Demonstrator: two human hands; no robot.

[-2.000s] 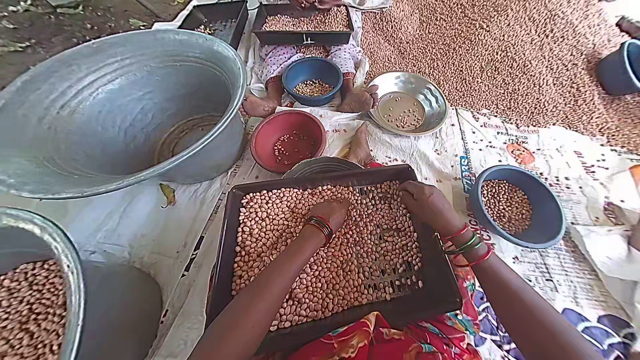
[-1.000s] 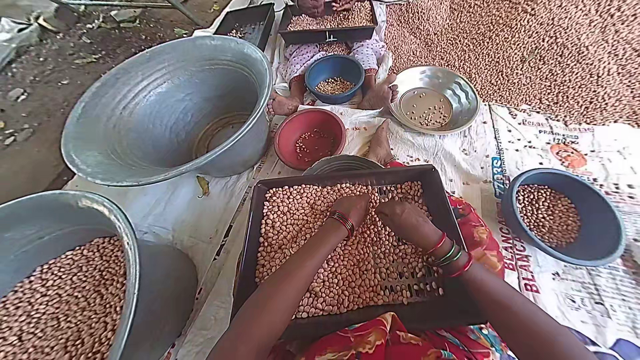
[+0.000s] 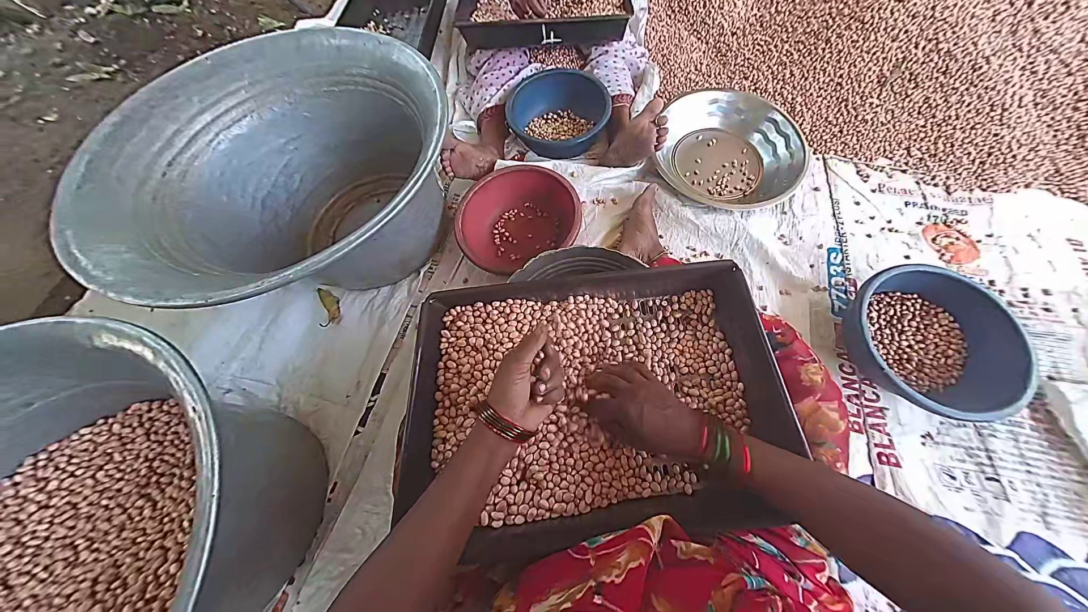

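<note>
A dark rectangular tray [image 3: 769, 365] with a slotted bottom rests at my lap, spread with shelled peanuts [image 3: 544, 484]. My left hand [image 3: 529, 382] is raised over the peanuts left of the middle, turned sideways with its fingers curled; whether kernels are inside it is hidden. My right hand [image 3: 633, 408] is palm down on the peanuts at the tray's centre, its fingertips blurred among them. Slots of the tray's bottom show at the upper right and lower right. Bangles circle both wrists.
Large metal tub [image 3: 246, 161] and peanut-filled metal vessel [image 3: 200, 459] at left. Red bowl [image 3: 476, 212], blue bowl [image 3: 512, 115] and steel basin [image 3: 795, 153] beyond the tray; another blue bowl [image 3: 1003, 357] at right. A person sits opposite with a second tray [image 3: 544, 32]. Peanuts [image 3: 884, 85] are heaped at upper right.
My left hand has lifted off the peanuts and curled its fingers. My right hand has moved nearer the tray's middle from its right rim, where it was two seconds ago.
</note>
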